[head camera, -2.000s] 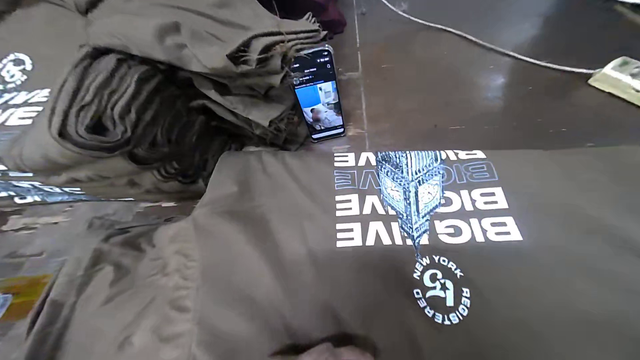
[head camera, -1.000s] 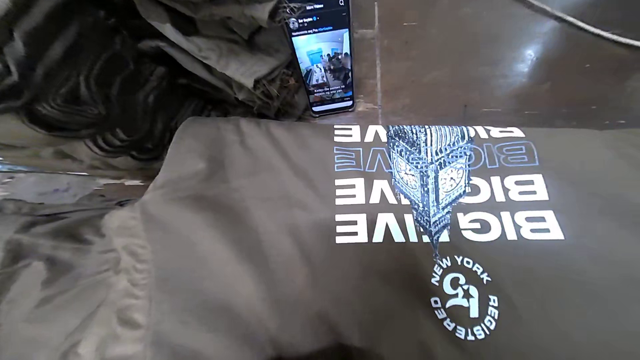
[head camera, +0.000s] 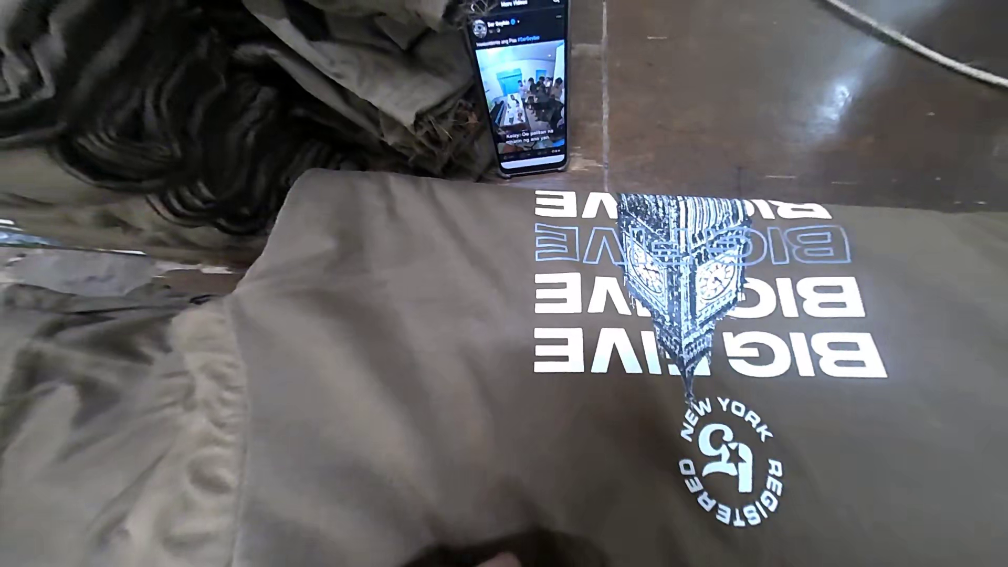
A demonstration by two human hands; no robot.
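Note:
A brown-olive garment (head camera: pixel 409 346) lies spread across the lower view, with a few soft creases. White and blue lettering (head camera: pixel 709 354), a clock tower print (head camera: pixel 685 276) and a round emblem (head camera: pixel 732 465) show upside down on it. At its left, a seam joins a gathered, wrinkled part (head camera: pixel 197 409). Neither of my hands can be made out. A small sliver of skin shows at the bottom edge beside a dark patch, too little to tell what part of the body it is.
Folded olive cloth (head camera: pixel 197 118) is piled at the upper left. A phone (head camera: pixel 524 94) with a lit screen stands upright against it, just beyond the garment. Behind lies a worn brown surface (head camera: pixel 709 102) with a seam line, and a pale cord (head camera: pixel 921 47) crosses the upper right.
The view has moved noticeably closer to the garment and phone. The picture on the phone's screen has changed. The garment's print stays face up.

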